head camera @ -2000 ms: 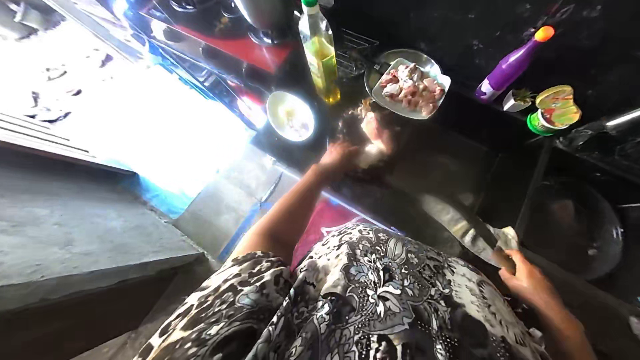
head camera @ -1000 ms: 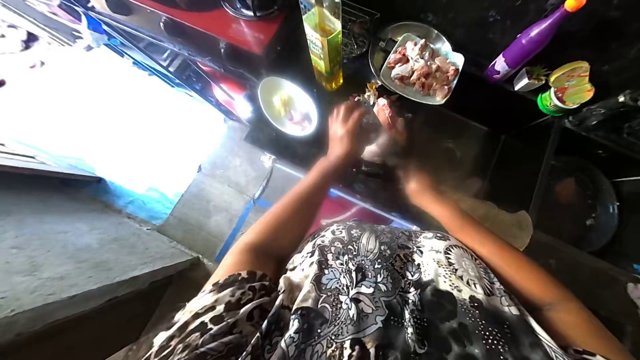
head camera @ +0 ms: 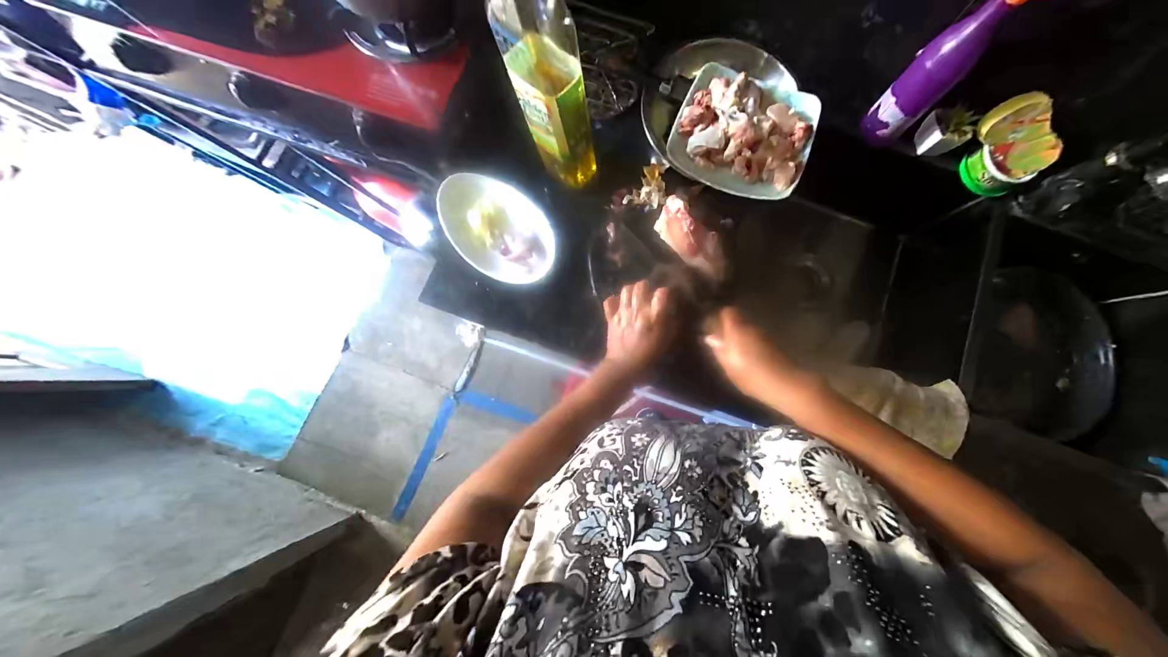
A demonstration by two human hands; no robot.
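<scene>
A piece of raw meat lies on the dark work surface just beyond my hands. My left hand is near the close side of it, fingers together and palm down; what is under it is too dark to see. My right hand is a little to the right, blurred, and I cannot tell whether it holds anything. Small scraps lie beyond the meat. A square white bowl of cut raw meat rests in a round metal pan. To the left is a white bowl with pale, yellowish pieces.
A bottle of yellow oil stands behind the white bowl. A red-topped stove is at upper left. At upper right are a purple bottle and a green container. A pale cloth lies under my right forearm, near a dark round basin.
My right hand has moved from the pale cloth at the right to beside my left hand at the meat. Both hands now sit closer to my body than one second ago, and more of the meat shows.
</scene>
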